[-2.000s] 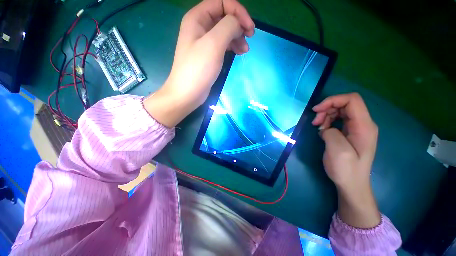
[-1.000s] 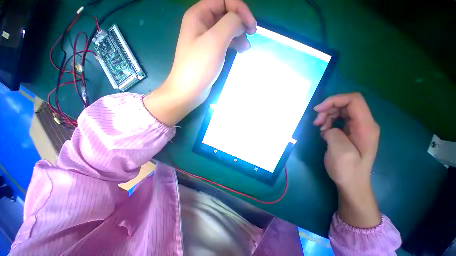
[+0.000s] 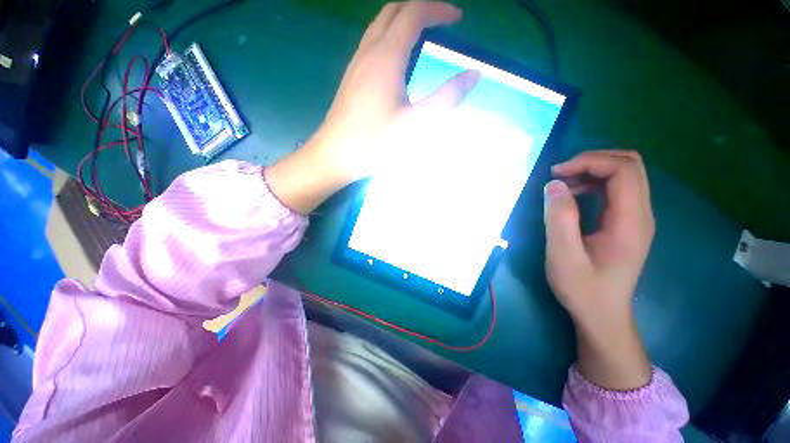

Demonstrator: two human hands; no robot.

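Note:
A black tablet (image 3: 450,199) lies tilted on the green bench mat. Its screen is mostly bright white, pale blue near the top, with three tiny icons on the lower edge. My left hand (image 3: 385,95) is over the tablet's upper left side, fingers spread and holding nothing. Its thumb is over the upper screen; whether it touches the glass I cannot tell. My right hand (image 3: 602,229) is off the tablet's right side, fingers curled with a gap between thumb and fingers, holding nothing.
A circuit board (image 3: 203,104) lies at the upper left beside tangled red and black leads (image 3: 130,130). A red wire (image 3: 407,330) loops below the tablet. A black cable (image 3: 547,35) is at its far end. A dark slab is far left. A white piece (image 3: 764,258) is at the right.
The screen has gone from blue wallpaper to mostly white. My left hand has opened and its thumb has moved over the screen. My right thumb has risen slightly.

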